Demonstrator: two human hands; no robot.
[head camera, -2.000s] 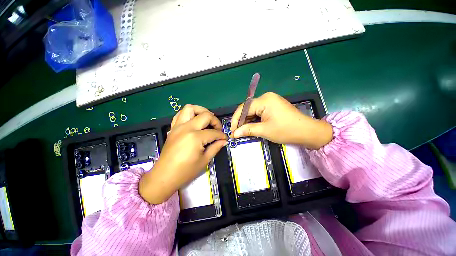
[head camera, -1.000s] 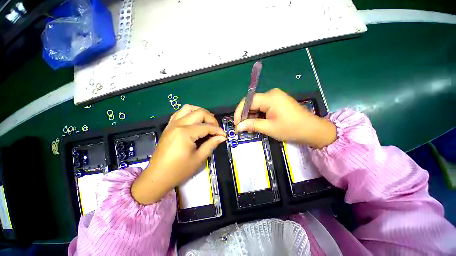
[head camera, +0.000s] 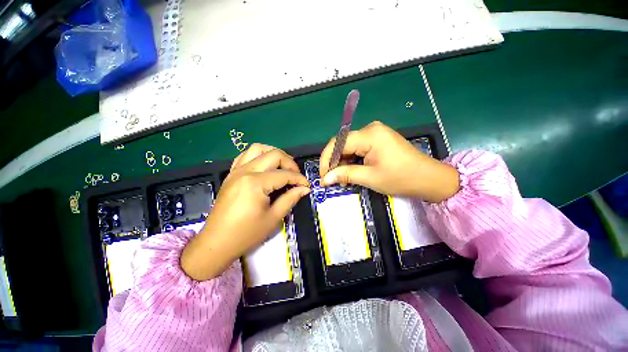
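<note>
My right hand (head camera: 385, 161) holds tweezers (head camera: 346, 124) like a pen, their upper end sticking up; the tips are hidden by my fingers. My left hand (head camera: 251, 206) has thumb and index finger together at the top end of the same phone housing (head camera: 344, 227), beside the round camera openings; whether they hold a ring cannot be seen. The housing lies in a black foam tray (head camera: 308, 240) with several others, each with a white sheet (head camera: 343, 229). My left hand and sleeve cover parts of the neighbouring housings. Small loose rings (head camera: 237, 139) lie on the green surface beyond the tray.
A white board (head camera: 289, 48) lies beyond the tray, with a perforated strip (head camera: 169, 34) at its left. A blue bin (head camera: 141, 41) with a clear plastic bag (head camera: 93, 51) stands at the far left. Another black tray (head camera: 41, 254) is at the left edge. One loose ring lies right of the tweezers.
My right hand and the tweezers have shifted slightly, the tweezers tilting a little. My left fingers have drawn slightly back from the right ones. The trays and housings are essentially unchanged.
</note>
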